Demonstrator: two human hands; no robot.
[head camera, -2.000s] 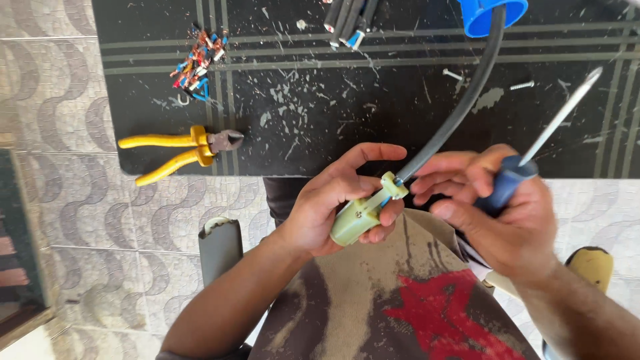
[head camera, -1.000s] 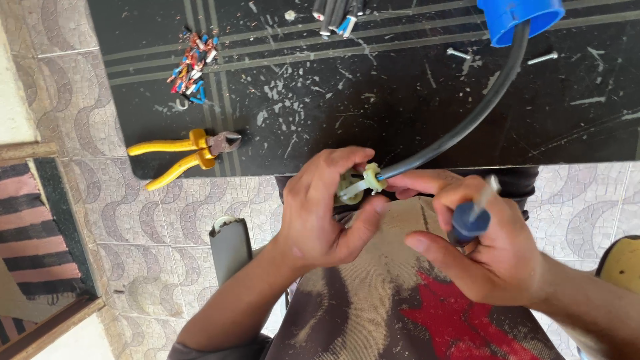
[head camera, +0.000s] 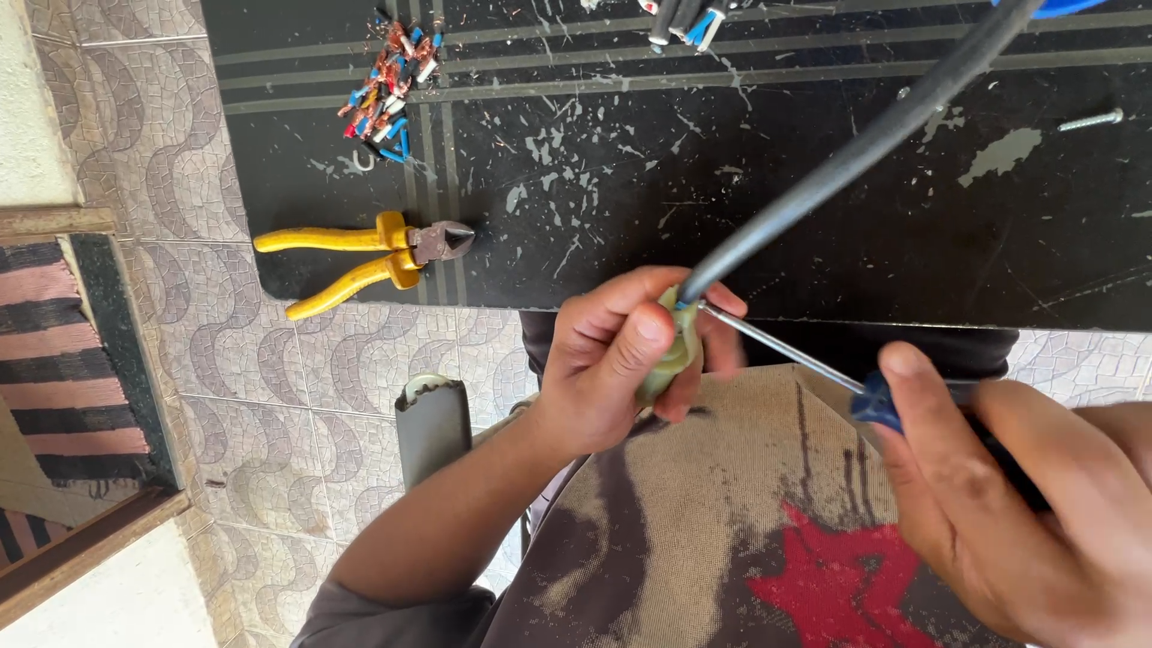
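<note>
My left hand (head camera: 621, 360) grips a pale yellow-green plastic electrical fitting (head camera: 668, 364), partly hidden by the fingers. A thick black cable (head camera: 837, 157) enters the fitting's upper end, where a bit of blue wire shows. My right hand (head camera: 999, 486) is closed around the blue handle of a screwdriver (head camera: 783, 349). The screwdriver's tip meets the fitting's upper end, close beside the cable; whether it sits in a screw head cannot be told.
Yellow-handled diagonal cutters (head camera: 396, 256) lie at the black table's (head camera: 630, 180) near left corner. Behind them is a heap of wire scraps (head camera: 391, 85). Cut cable pieces (head camera: 679, 22) lie at the back, a screw (head camera: 1091, 120) at the right. Part of a blue object (head camera: 1066, 7) shows at top right.
The screwdriver, which pointed up and away from the fitting, now has its tip against the fitting's cable end. The left hand still holds the fitting. The view has moved closer.
</note>
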